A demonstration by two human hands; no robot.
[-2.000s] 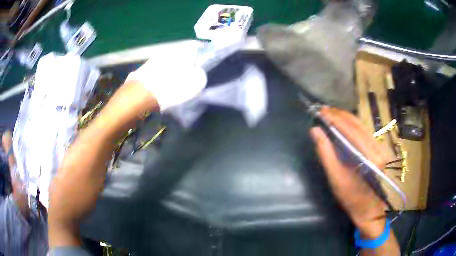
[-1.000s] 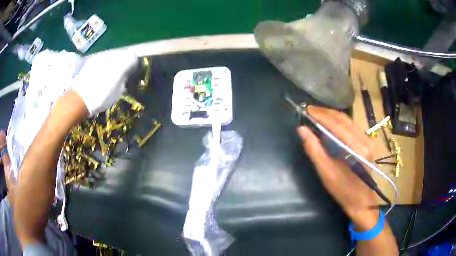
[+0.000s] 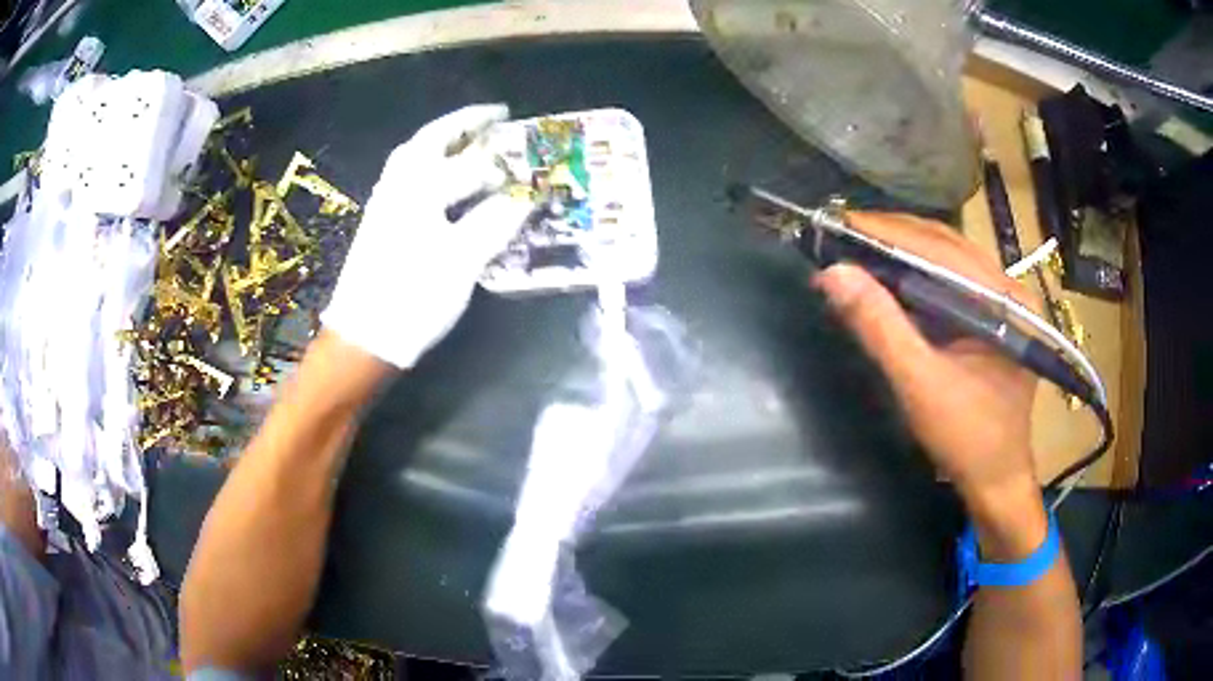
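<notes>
The white socket housing (image 3: 631,200) lies open side up on the dark mat, with the green circuit board (image 3: 576,173) and gold strips inside. Its white cord in a clear plastic bag (image 3: 565,479) runs down towards me. My left hand (image 3: 432,240), in a white glove, is at the housing's left side with its fingertips over the inside; whether it pinches a strip there is unclear. My right hand (image 3: 944,333), bare with a blue wrist band, holds the black soldering iron (image 3: 918,286), its tip pointing left, right of the housing and apart from it.
Loose brass contact strips (image 3: 240,293) lie in a pile at left. Beyond them are stacked white power strips (image 3: 113,140) with bagged cords. A greyish fume hood (image 3: 851,93) stands upper right, beside a cardboard-coloured tool tray (image 3: 1124,386). The green conveyor (image 3: 399,16) runs along the back. A person's sleeve (image 3: 60,605) shows lower left.
The housing was first at the conveyor edge with my left hand near it, then on the mat while my left hand was at the strips. Now my left hand is at the housing. The iron stays in my right hand.
</notes>
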